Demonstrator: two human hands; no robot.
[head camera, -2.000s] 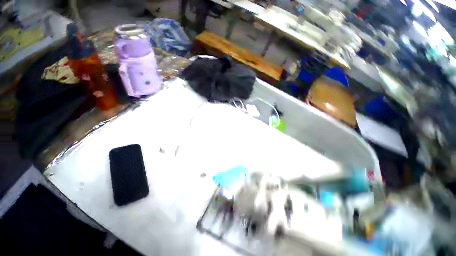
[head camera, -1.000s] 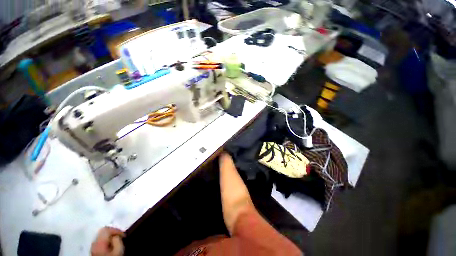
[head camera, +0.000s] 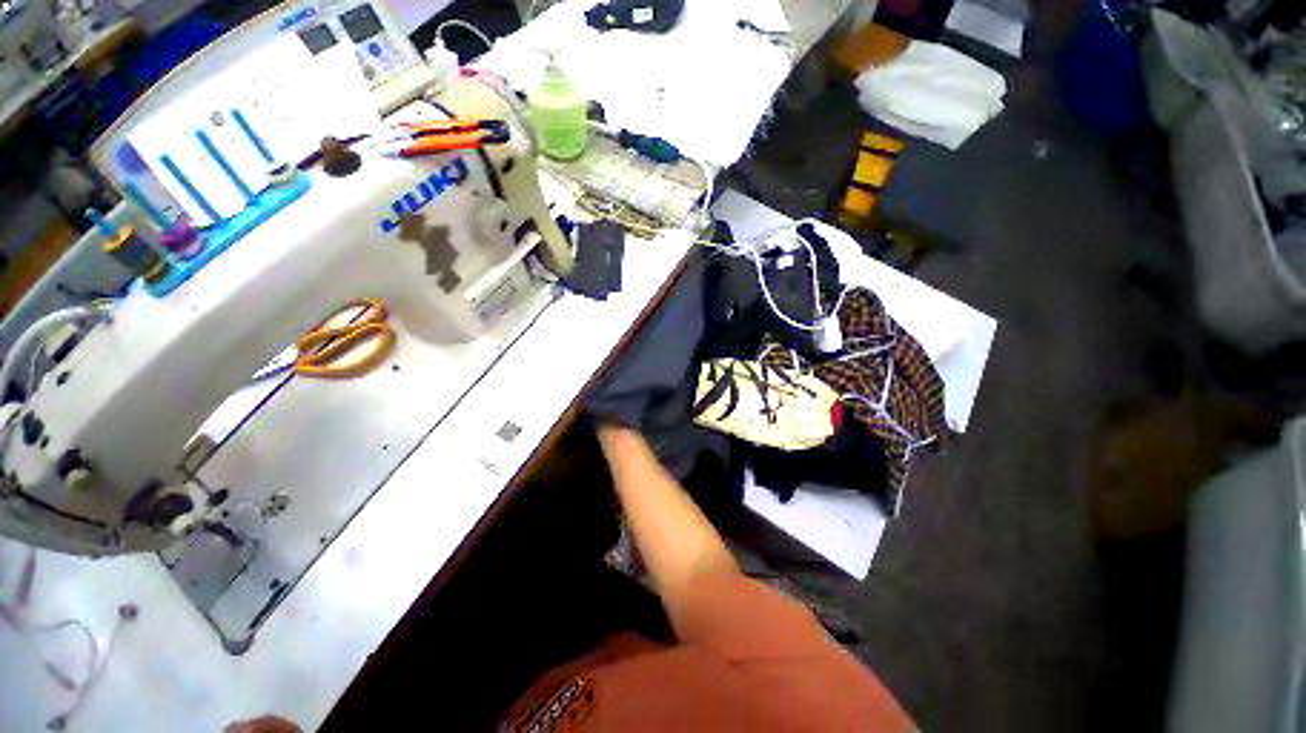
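My right hand is hidden under dark grey cloth (head camera: 652, 375) at the table's right edge; only the forearm and orange sleeve show, so its grip cannot be seen. My left hand (head camera: 264, 726) is barely in view, cut off by the bottom edge at the table. To the right lie black cloth, a cream printed piece (head camera: 759, 404), a brown-yellow checked apron (head camera: 891, 375) and a white cord (head camera: 781, 294) on a white board (head camera: 963, 327).
A white JUKI sewing machine (head camera: 430, 236) stands on the table, with orange-handled scissors (head camera: 344, 341) under its arm and orange-red snips (head camera: 456, 136) on top. A blue spool stand (head camera: 236, 229), green bottle (head camera: 557, 115) and thin cord (head camera: 65, 630) are nearby. A grey bin (head camera: 1246, 186) is at right.
The view has swung right from the phone and bottles, then moved nearer the machine. The phone has left view. My left hand has slipped mostly below the frame; my right arm still reaches to the dark cloth.
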